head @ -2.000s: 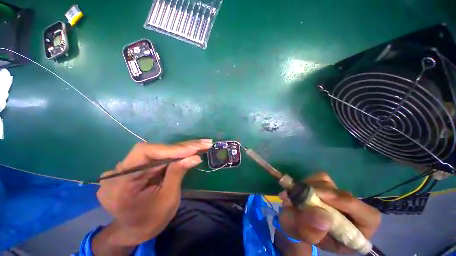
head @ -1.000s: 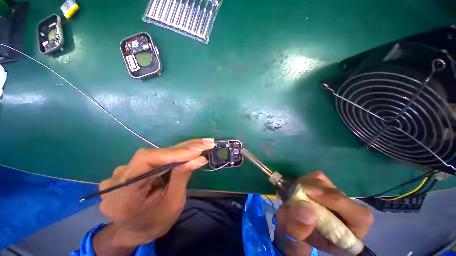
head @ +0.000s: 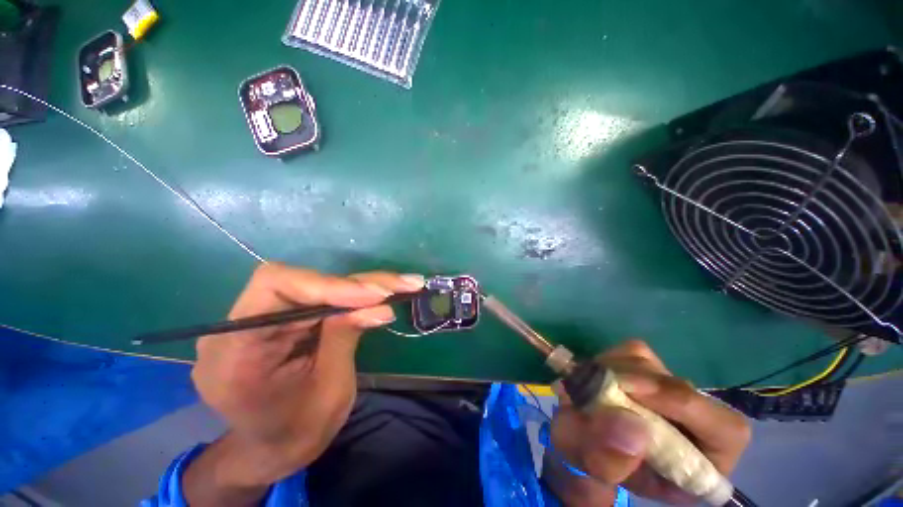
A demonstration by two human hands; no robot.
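A watch housing with a circuit board (head: 445,305) lies open side up near the mat's front edge. My left hand (head: 287,361) holds slim black tweezers (head: 248,322); their tips reach the housing's left side and a fingertip touches its upper left corner. My right hand (head: 649,421) holds the soldering iron (head: 658,446) like a pen. The iron's metal tip is at the housing's upper right edge; whether it touches is too small to tell. A thin wire end curves out below the housing's left side. Thin solder wire (head: 163,180) runs from the left to behind my left hand.
Two more watch housings lie at the back left (head: 280,111) and far left (head: 103,70), the latter beside a white-and-yellow block (head: 140,17). A clear box of silvery parts (head: 361,35) lies at the back. A black fan with a wire guard (head: 772,233) stands at the right.
My left hand has moved slightly left and the tweezers' rear end has swung up to lie flatter. The iron has drawn back slightly to the right. The housing has hardly moved.
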